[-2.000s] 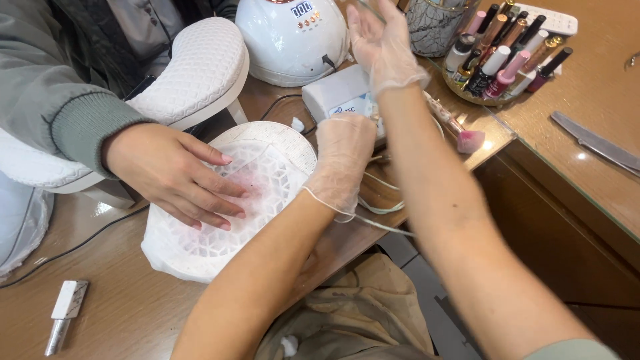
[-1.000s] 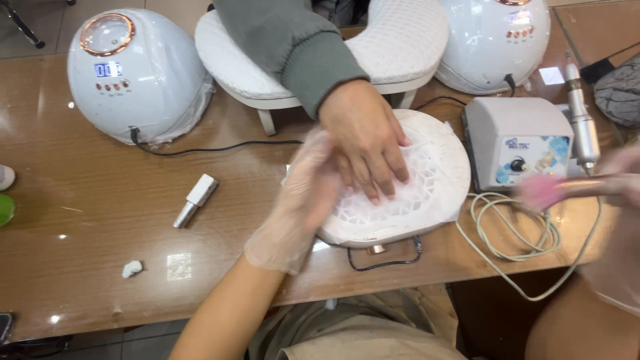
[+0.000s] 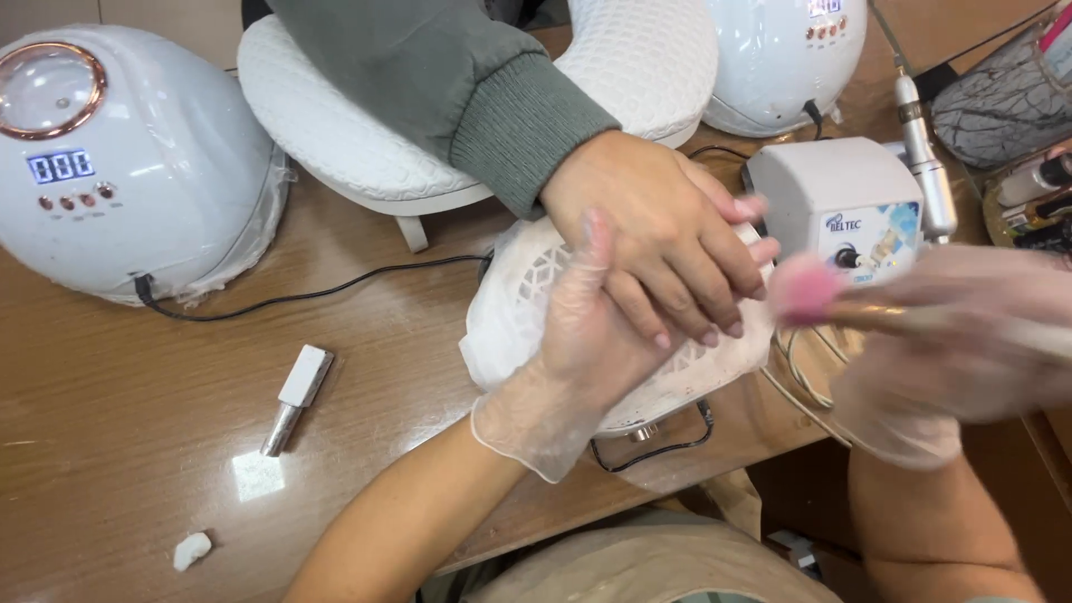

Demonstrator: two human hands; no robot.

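My left hand, in a clear glove, lies under another person's hand and supports its fingers from below. My right hand, gloved too and blurred by motion, holds a brush with pink bristles and a gold-coloured ferrule, level with that person's fingertips. Both hands are over a white nail dust collector with a patterned grille and a thin white cover. The other person's arm, in a grey-green sleeve with a ribbed cuff, comes in from the top.
A white padded armrest stands behind the dust collector, between two domed nail lamps. At right are a nail drill's control box, its handpiece, cables and polish bottles. A small bottle and white wad lie at left.
My left hand has come under the other person's hand, which lay on the dust collector two seconds ago. The brush, now in my right hand, has moved to that person's fingertips. The view has shifted.
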